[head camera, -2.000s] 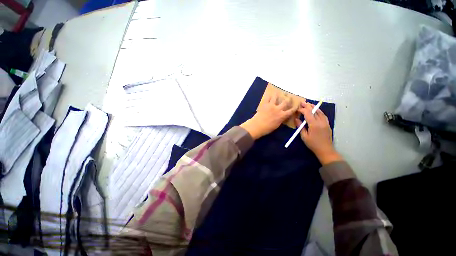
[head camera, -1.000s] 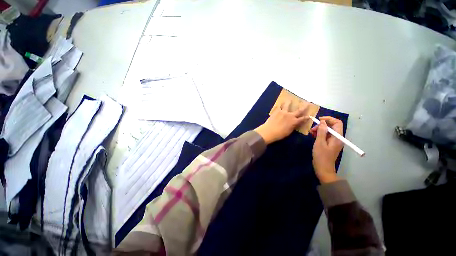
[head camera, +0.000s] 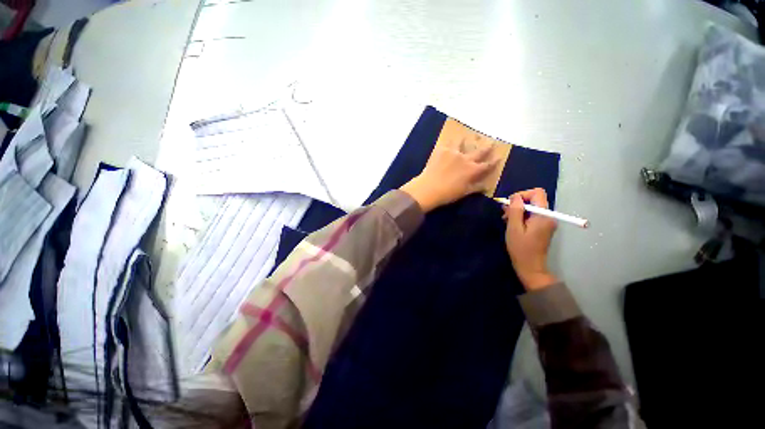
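A navy cut panel lies on the table with its slanted top edge away from me. A tan card template lies flat on the panel at that top edge. My left hand presses flat on the card, fingers spread, and covers part of it. My right hand grips a white marking pencil between thumb and fingers. The pencil's tip is at the card's lower right corner, at or just above the navy fabric; contact cannot be told.
Grey-white panels lie left of my left sleeve. Stacked cut pieces are at the table's left. A patterned bag, a dark strap with a white tag and a black fabric piece are at the right.
My right hand has moved down from the card's right edge, and the pencil tip from that edge to its lower right corner. My left hand still holds the card. The camera view has shifted.
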